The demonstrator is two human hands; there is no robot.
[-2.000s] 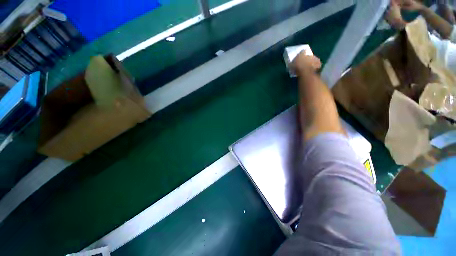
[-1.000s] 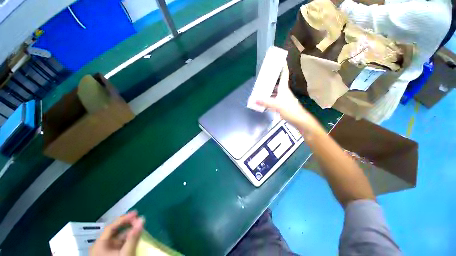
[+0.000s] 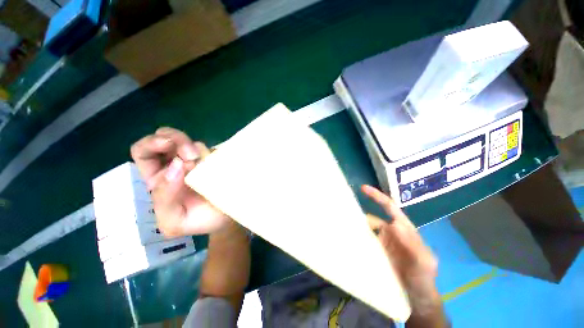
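Note:
A pale yellow label sheet [image 3: 294,205] is bent between my hands in front of me. My left hand [image 3: 179,182] pinches its left corner with thumb and fingers; whether a small sticker is at the fingertips I cannot tell. My right hand [image 3: 406,253] is at the sheet's right edge, partly behind it, one finger extended; its grip is hidden. A white retail box [image 3: 470,67] stands on the metal pan of the digital scale [image 3: 448,163]. More white retail boxes [image 3: 121,221] stand in a row at the left, beside my left hand.
A tape roll [image 3: 51,282] and a pale yellow piece [image 3: 35,301] lie at the lower left. A brown carton [image 3: 173,41] is at the upper left, and an open one [image 3: 512,224] is below the bench at right. Blue bins [image 3: 72,25] are at the far upper left.
The retail box my right hand held now stands on the scale. My right hand has come back to the sheet, which is raised in front of me. The view has turned toward the left box row.

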